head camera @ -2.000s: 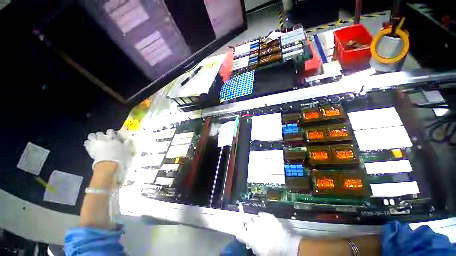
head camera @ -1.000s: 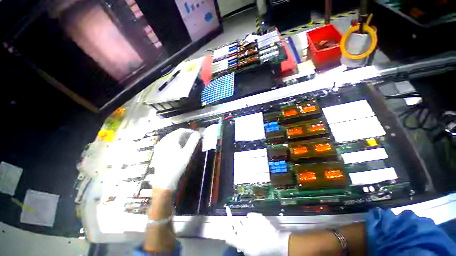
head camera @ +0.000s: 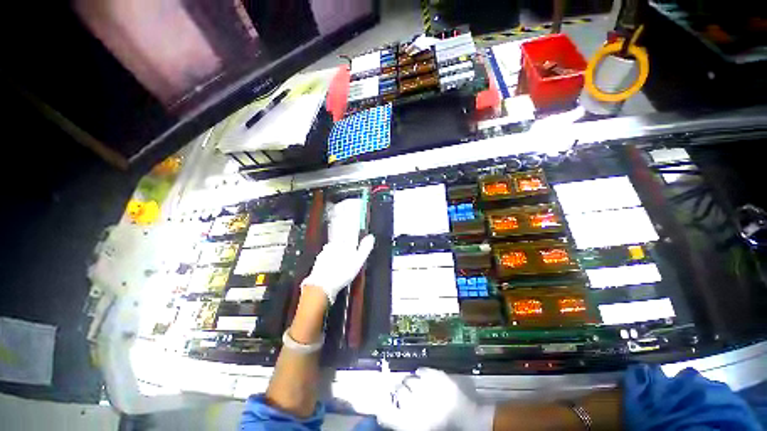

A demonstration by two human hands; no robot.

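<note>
A large circuit board (head camera: 496, 332) with white blocks, blue parts and glinting orange blocks lies in a dark carrier in front of me. A second board (head camera: 290, 290) lies to its left, partly washed out by glare. My gloved left hand (head camera: 341, 268) is over the gap between them, at the lower end of a white strip (head camera: 343, 220); whether it grips the strip cannot be told. My gloved right hand (head camera: 425, 400) is at the front rail below the main board, fingers curled around a slim white stick (head camera: 385, 367) whose tip points up to the board's front edge.
Beyond the back rail (head camera: 454, 164) are a blue-dotted sheet (head camera: 360, 133), a white-topped black stand (head camera: 282, 118), another populated board (head camera: 412, 71), a red bin (head camera: 552, 71) and a yellow ring (head camera: 617, 72) on a stand. A large screen (head camera: 219, 50) hangs at the upper left.
My left hand has moved right, from the glare at the far left across the left board to the gap. My right hand stays at the front rail. The view has shifted.
</note>
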